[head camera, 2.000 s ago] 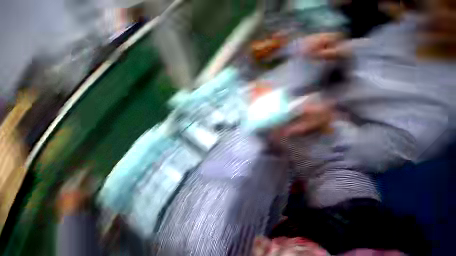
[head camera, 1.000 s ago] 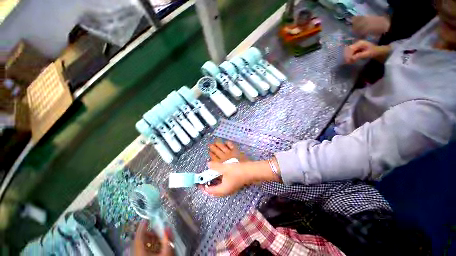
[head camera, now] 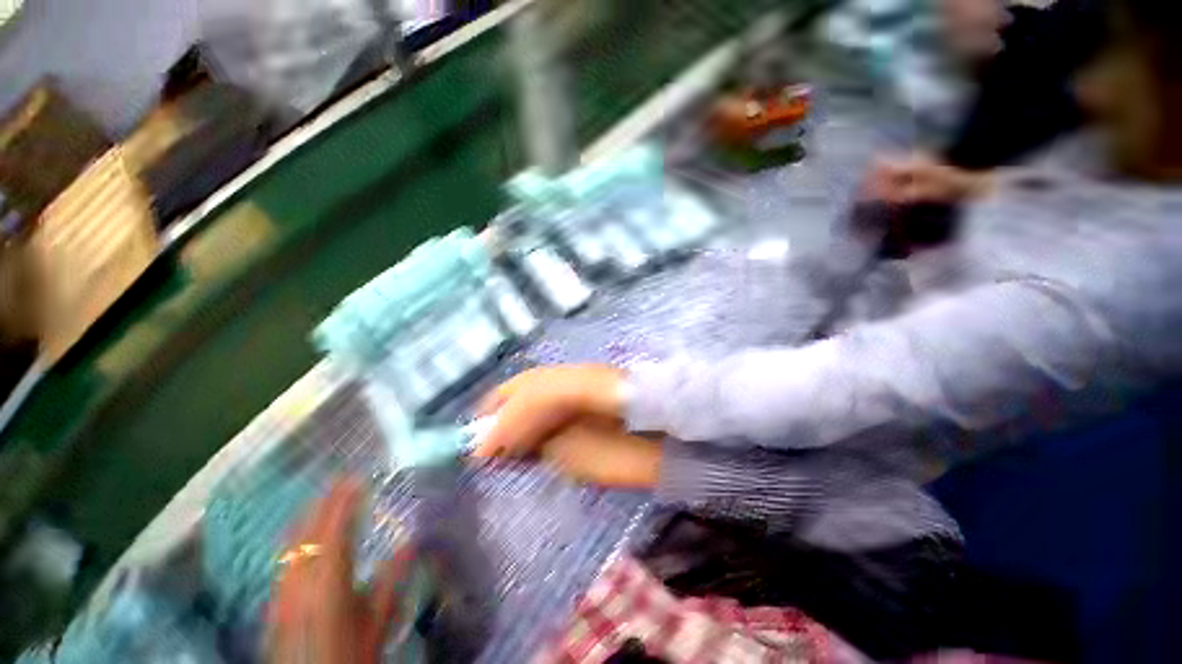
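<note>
My left hand point(head camera: 322, 590) is at the lower left, heavily blurred and cut off by the bottom edge, with a ring on a finger. A dim teal smear lies beside its fingers; I cannot tell if it holds anything. My right hand cannot be made out. A blurred heap of small teal parts point(head camera: 246, 506) lies left of and above my left hand. Handheld fans with teal heads and pale handles lie in a near group point(head camera: 421, 318) and a farther group point(head camera: 616, 214) along the bench edge.
A neighbour's hands point(head camera: 551, 409) are over the bubble-wrapped bench point(head camera: 519, 519), by a pale teal fan point(head camera: 421, 441). A green conveyor point(head camera: 285, 285) runs beyond the rail. An orange fixture point(head camera: 765, 114) stands at the back. Brown cardboard point(head camera: 97, 253) lies beyond the belt.
My left hand held a fan upright one second ago; that fan no longer shows clearly, and the hand has moved left and up. The neighbour's hands are farther left. The view has blurred again.
</note>
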